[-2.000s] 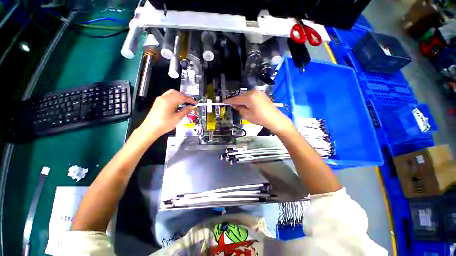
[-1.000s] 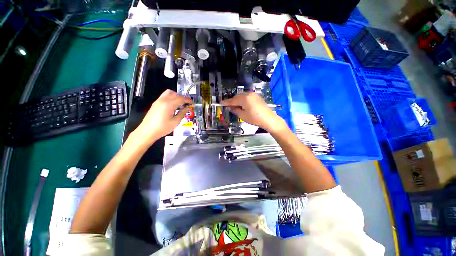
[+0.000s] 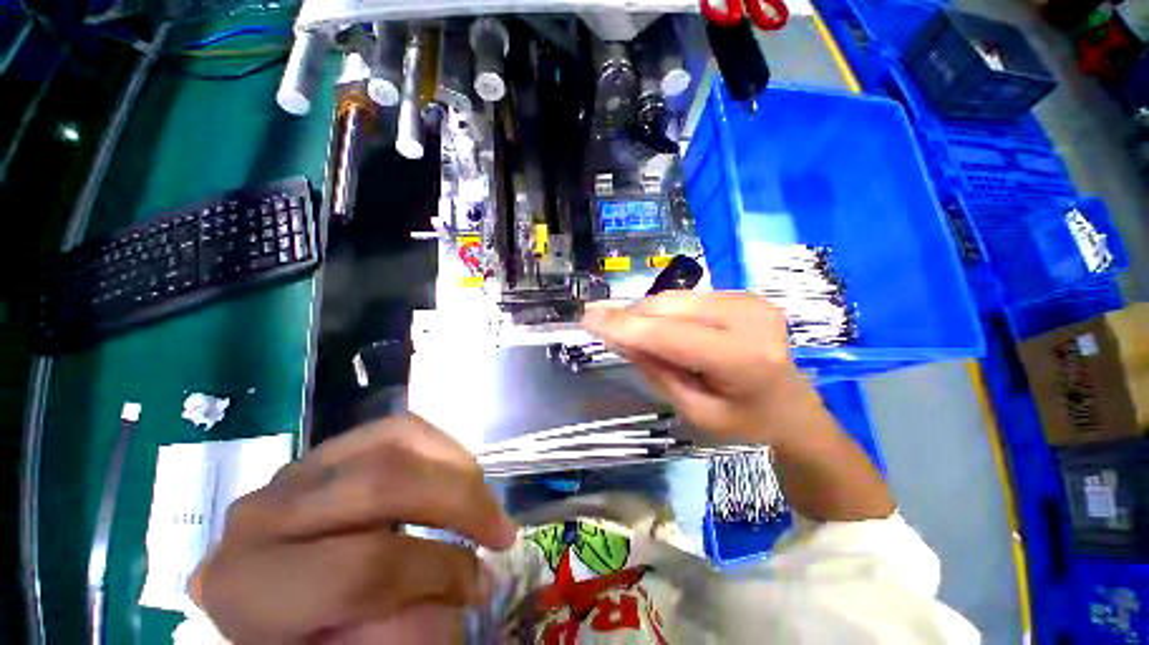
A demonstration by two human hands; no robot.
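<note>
My left hand (image 3: 359, 536) is large, blurred and close to the camera at the lower left; a short white strip, seemingly a cable (image 3: 435, 536), shows between its fingers. My right hand (image 3: 706, 359) is pinched just in front of the machine, and a thin white cable (image 3: 542, 333) seems to extend left from its fingertips. The machine (image 3: 536, 239) has yellow and red bits and nothing white across its middle. White cables with dark ends (image 3: 573, 444) lie on the silver plate (image 3: 454, 378), partly behind my left hand. Another bundle (image 3: 586, 357) is mostly hidden by my right hand.
The upper blue bin (image 3: 869, 239) holds white cables in its near left corner; a lower blue bin (image 3: 743, 536) is packed with cables. A lit blue panel (image 3: 630, 217) and a black rounded object (image 3: 678, 273) are right of the machine. Keyboard (image 3: 189, 258) at left; red scissors (image 3: 743, 13) at top.
Both hands have left the machine's middle, where they held a white cable across it. My left hand came back toward my body; my right hand came slightly nearer. The view tilted down.
</note>
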